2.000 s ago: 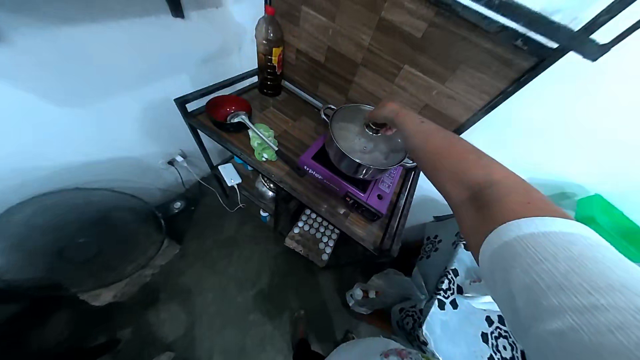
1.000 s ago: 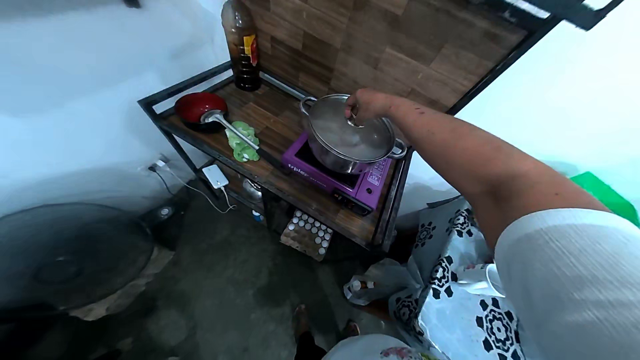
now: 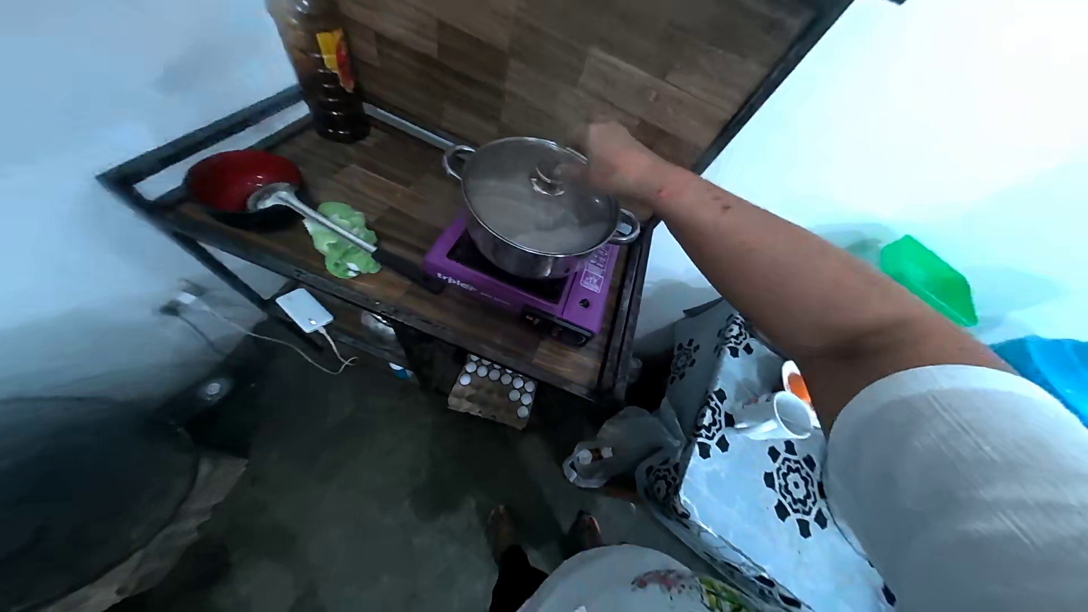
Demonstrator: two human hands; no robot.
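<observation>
My right hand [image 3: 612, 161] is blurred, just to the right of the knob of the glass lid [image 3: 518, 204]; whether its fingers touch the knob I cannot tell. The lid covers a two-handled steel pot [image 3: 510, 253] on a purple portable gas stove [image 3: 484, 293]. Left of the stove a long-handled ladle [image 3: 327, 225] rests with its head on a red bowl [image 3: 242, 180] and its black handle reaching the stove's edge. A crumpled green cloth or plastic [image 3: 340, 242] lies under the ladle. My left hand is out of view.
A large bottle of dark liquid [image 3: 331, 93] stands at the back left. Below are a white phone or power bank [image 3: 303, 309] on a cable and an egg tray [image 3: 484, 399]. At right, a patterned table [image 3: 748, 510] bears a white cup [image 3: 778, 416].
My right hand was on the lid's knob in both earlier frames; now it is blurred and a little right of the knob. The lid still covers the pot.
</observation>
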